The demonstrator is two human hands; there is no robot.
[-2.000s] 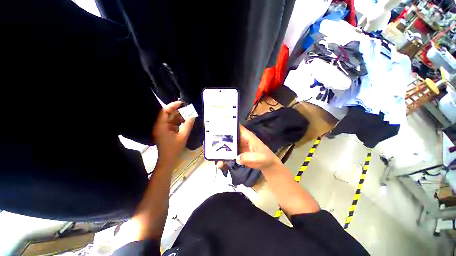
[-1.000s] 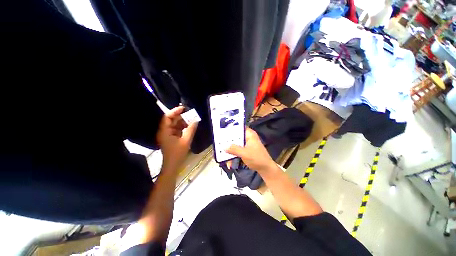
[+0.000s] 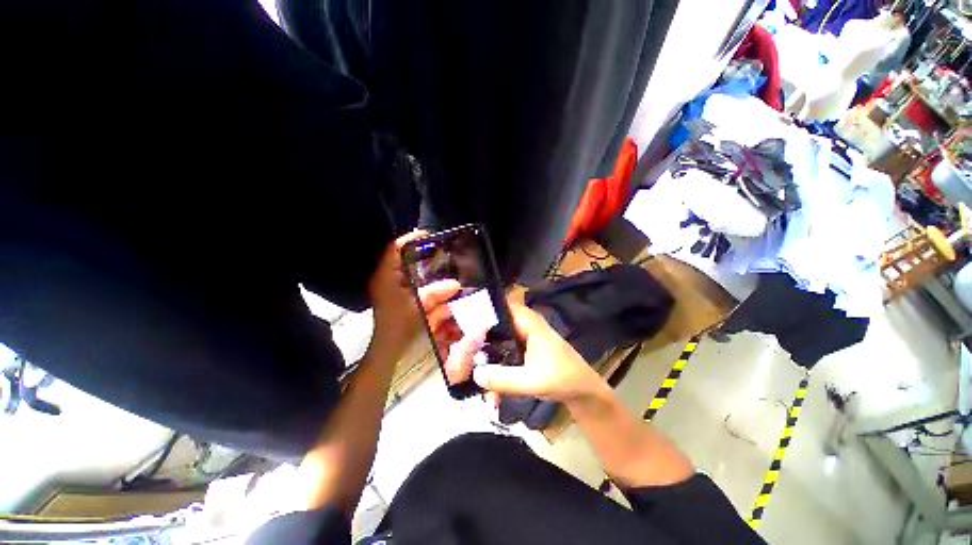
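Note:
My right hand (image 3: 544,357) holds a smartphone (image 3: 463,309) upright and slightly tilted, its thumb on the lower screen. The dark screen shows a camera picture of fingers and a white label. My left hand (image 3: 397,282) is behind the phone's left edge, its fingers mostly hidden. The label itself and the left fingertips cannot be seen directly. Long black garments (image 3: 469,117) hang close together in front of me and on the left, touching or close to the left hand.
A black garment (image 3: 597,309) lies on a cardboard box (image 3: 693,303) at centre right. Behind are a red cloth (image 3: 603,197) and a pile of pale shirts (image 3: 821,213). Yellow-black tape (image 3: 778,452) marks the floor. A wooden stool (image 3: 914,261) stands at the right.
The phone has tilted and moved down and left, now covering the left fingers and label. Its screen has changed from a white page to a camera picture.

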